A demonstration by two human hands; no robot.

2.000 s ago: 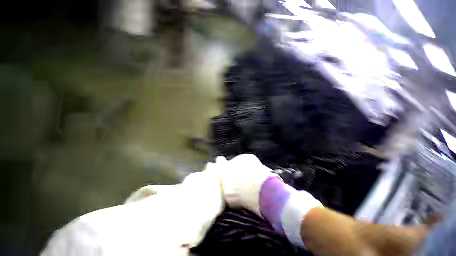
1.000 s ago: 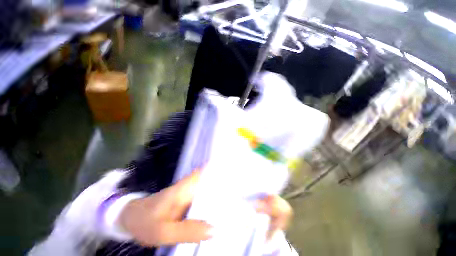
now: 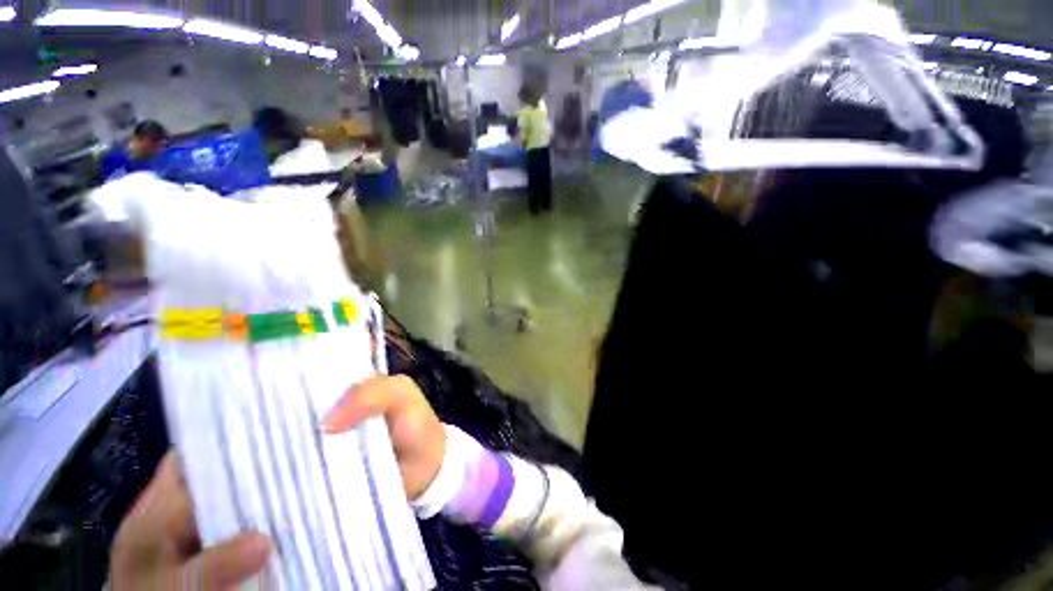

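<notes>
A thick bunch of white plastic hangers (image 3: 289, 439) stands near upright at the left, close to me. Yellow, orange and green size markers (image 3: 274, 324) form a row across the hanger necks. My left hand (image 3: 179, 537) grips the bunch from the lower left. My right hand (image 3: 398, 427), bare, with a white sleeve and purple band at the wrist, grips its right side. Dark striped garments (image 3: 491, 410) hang below and behind the bunch, partly hidden by my hands and sleeve.
A large black garment (image 3: 751, 381) hangs at the right under white hangers (image 3: 843, 154). A white table (image 3: 69, 393) runs along the left. A person (image 3: 535, 144) stands in the background beyond the greenish floor (image 3: 508, 260). Other people are at the back left.
The hanger bunch has moved left and stands more upright, still between both hands. The view has turned and lifted, showing more of the room and the black garment at the right.
</notes>
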